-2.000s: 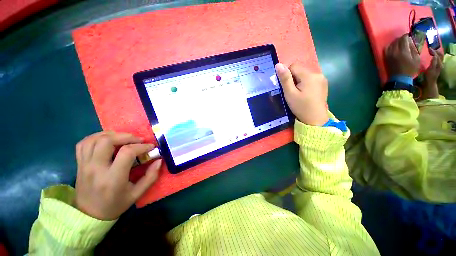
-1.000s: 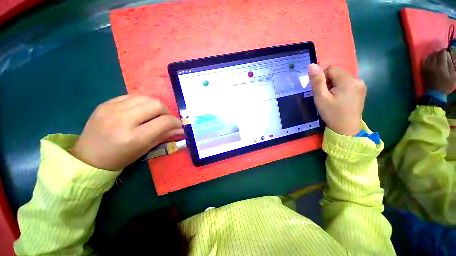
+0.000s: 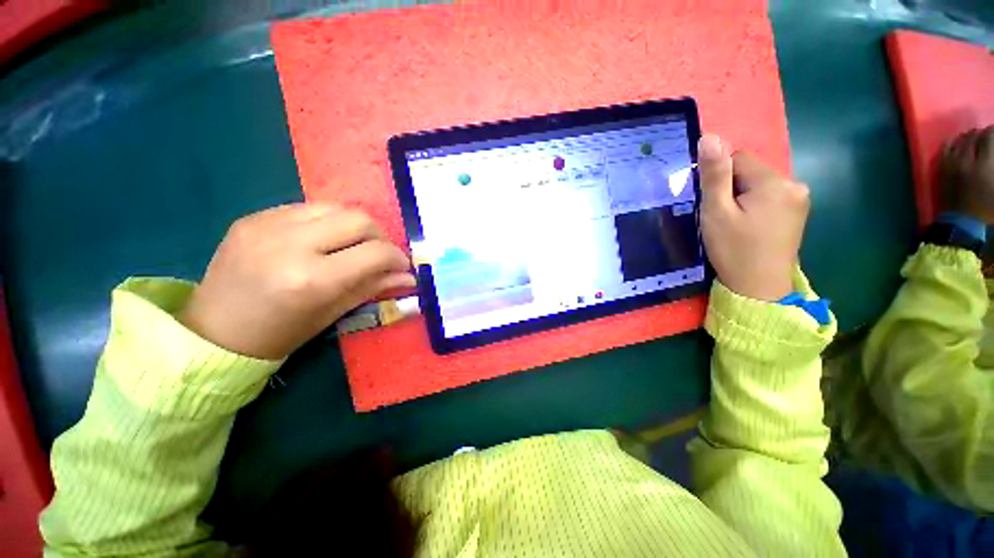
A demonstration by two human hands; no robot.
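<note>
A black-framed tablet (image 3: 556, 223) with a lit white test screen lies slightly tilted on a red foam pad (image 3: 523, 55). My right hand (image 3: 754, 223) grips its right short edge, thumb on the frame. My left hand (image 3: 305, 273) is at the left short edge, fingertips together against the frame beside a small yellow-white tab (image 3: 420, 253). A plug with a yellow band and pale tip (image 3: 384, 314) sits at that edge just below my left fingers. Whether my left fingertips hold anything is hidden.
The pad lies on a dark-green surface (image 3: 164, 142). Another worker's hand (image 3: 970, 174) and yellow-green sleeve (image 3: 937, 349) are at the right, by another red pad (image 3: 932, 82). Parts of red pads show at the left edge (image 3: 16, 436) and top left corner (image 3: 44, 22).
My left hand has moved from the plug up to the tablet's edge above it, leaving the plug at the edge. Pad and tablet have shifted right in view. My right hand keeps its grip.
</note>
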